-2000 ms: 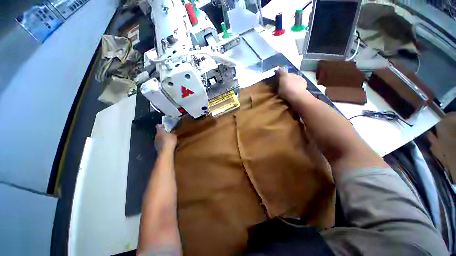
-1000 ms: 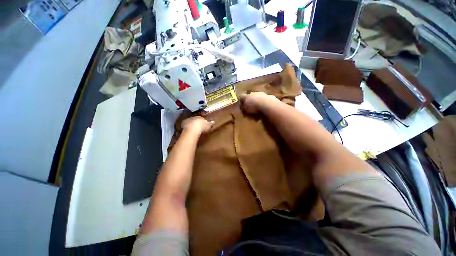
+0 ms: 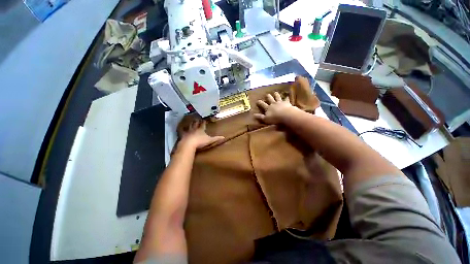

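Note:
A large brown panel (image 3: 227,175) with a seam down its middle lies across the table edge and lap, its far part under the white sewing machine head (image 3: 195,85). The yellow-gold clamp frame (image 3: 233,106) sits on the panel beside the head. My left hand (image 3: 195,138) lies on the panel left of the frame, thumb spread. My right hand (image 3: 273,109) lies flat with fingers spread, right of the frame. The panel's far right corner is bunched up. A white sheet edge shows behind the panel.
A dark screen (image 3: 353,38) stands at the back right. Near it are brown pieces (image 3: 355,96), a second dark brown stack (image 3: 410,111) and a looped black cable (image 3: 394,134). Thread cones (image 3: 316,29) stand behind. A grey-beige heap (image 3: 119,44) lies far left.
My hands first came inward from the panel's far corners. Since then my fingers have spread, with the left hand slightly left and the right slightly further right. The view has shifted a little.

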